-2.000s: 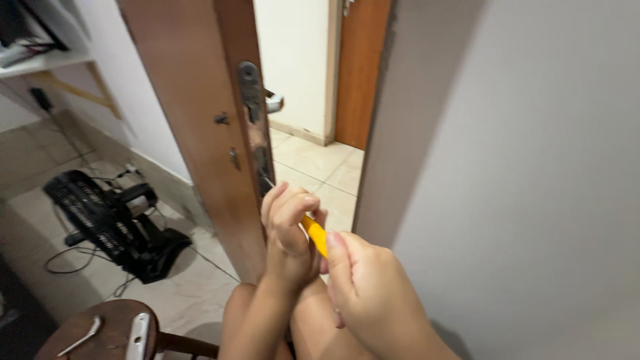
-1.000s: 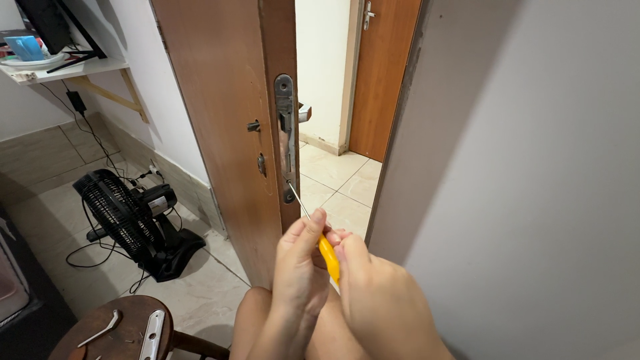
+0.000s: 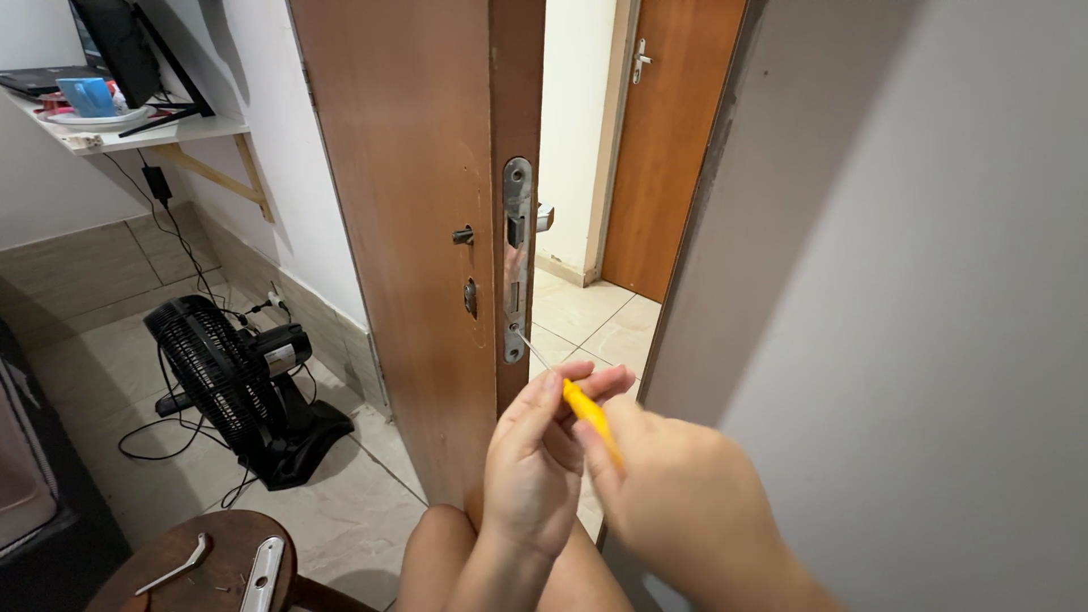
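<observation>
A screwdriver with a yellow handle slants up and left, its thin shaft reaching a small screw near the bottom of the metal mortise lock faceplate on the edge of a brown wooden door. My right hand grips the back of the handle. With its fingertips, my left hand steadies the front of the handle near the shaft. On the door's face, a square spindle sticks out above the lock cylinder. Part of a handle shows on the far side.
A round wooden stool at lower left holds a door lever handle, a metal handle plate and small screws. Behind it a black fan stands among cables. A white shelf carries a monitor and a blue cup. A grey surface rises at right.
The screwdriver's tip shows at the lower faceplate in both later frames. My left fingers have opened out somewhat around the front of the handle. The view has shifted since the first frame.
</observation>
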